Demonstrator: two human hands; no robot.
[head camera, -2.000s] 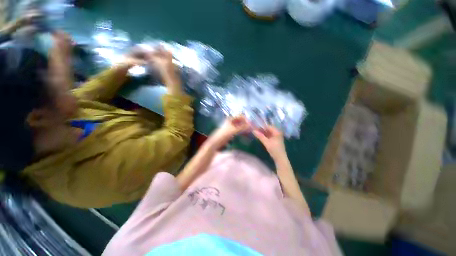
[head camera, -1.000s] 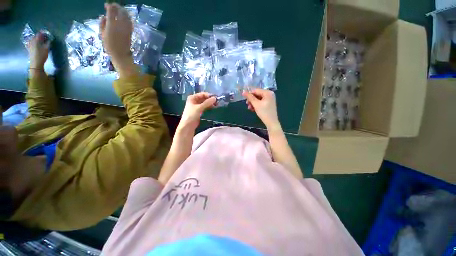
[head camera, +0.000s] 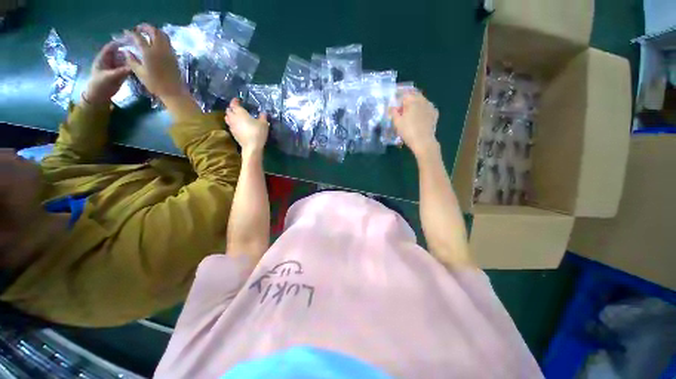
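A pile of clear zip-lock bags (head camera: 333, 111) with small dark parts inside lies overlapping on the dark green bench in front of me. My left hand (head camera: 247, 126) is at the left end of the pile, fingers apart, beside the leftmost bag. My right hand (head camera: 415, 120) is at the right end, its fingers curled at the rightmost bag's edge. Whether those fingers pinch the bag or only touch it is hard to tell.
An open carton (head camera: 557, 133) at right holds rows of bagged dark parts. A person in mustard (head camera: 141, 215) sits at left, hands on another pile of bags (head camera: 211, 55). A blue crate (head camera: 585, 318) with clear plastic stands at lower right.
My hands have moved apart from the pile's near edge, the left to its left end and the right to its right end. The neighbour's hands have come together.
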